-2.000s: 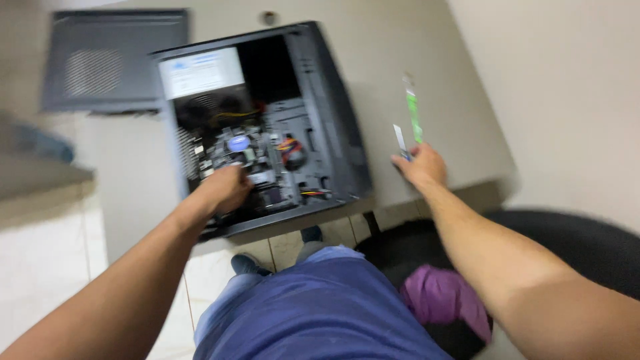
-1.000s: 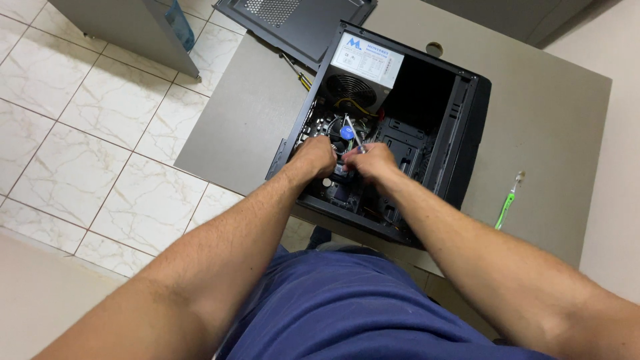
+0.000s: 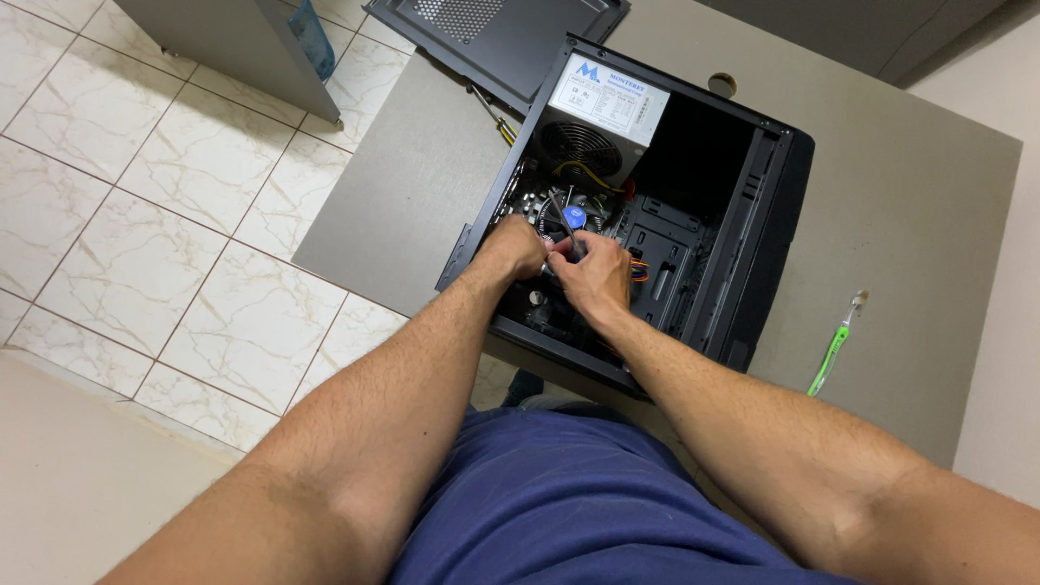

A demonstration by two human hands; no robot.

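Observation:
An open black computer tower case lies on its side on a grey table. Inside it are a metal power supply with a fan and a label, and a CPU cooler with a blue hub. My right hand is inside the case just below the cooler, holding a slim tool whose metal shaft points up across the cooler. Close beside it, my left hand reaches into the case with fingers bent near the motherboard. Whether it grips anything is hidden. Coloured wires show right of my right hand.
The case's vented side panel lies at the table's back left, with a yellow-and-black-handled tool near its edge. A green toothbrush lies on the table to the right. A round cable hole is behind the case.
My right hand has moved from the table near the toothbrush into the case, beside my left hand, bringing the slim tool with it. The view has shifted considerably.

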